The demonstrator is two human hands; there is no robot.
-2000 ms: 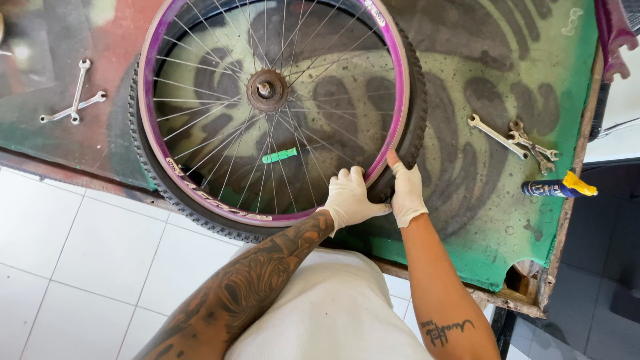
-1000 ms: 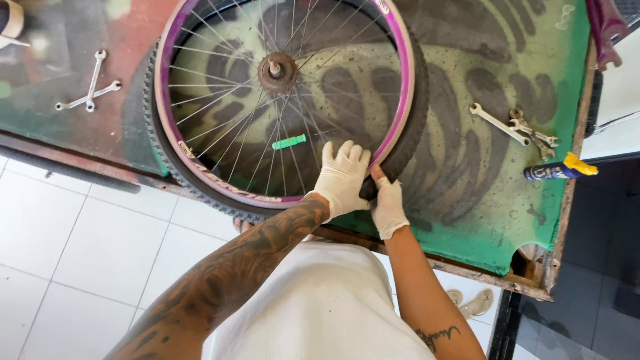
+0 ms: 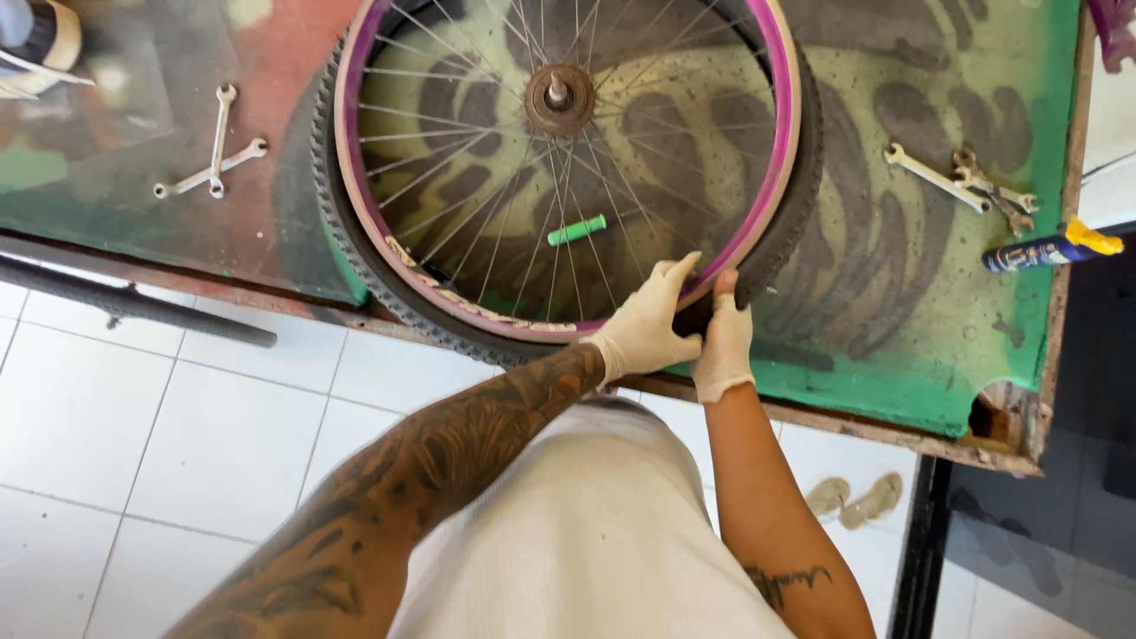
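Observation:
A bicycle wheel with a purple rim (image 3: 784, 98) lies flat on the painted tabletop, a knobby black tire (image 3: 330, 169) around it. The rusty hub (image 3: 559, 99) faces up. My left hand (image 3: 650, 321), in a white glove, grips the rim and tire at the lower right. Beside it my right hand (image 3: 726, 339), gloved too, holds the tire with its thumb on the rim's edge; a fingertip of the glove is bare. The tire's part between the hands is partly hidden. A green tire lever (image 3: 577, 231) shows among the spokes, left of and above my hands.
Two crossed wrenches (image 3: 218, 142) lie at the left. At the right are another wrench (image 3: 937, 179), several overlapping wrenches (image 3: 996, 188) and a blue spray can (image 3: 1029, 254) with a yellow top. The table's wooden edge (image 3: 852, 424) runs below. A loose tire (image 3: 133, 303) and sandals (image 3: 872, 501) are on the floor.
Both hands stay at the lower right of the wheel. My left hand's fingers have shifted on the rim. The view has moved slightly.

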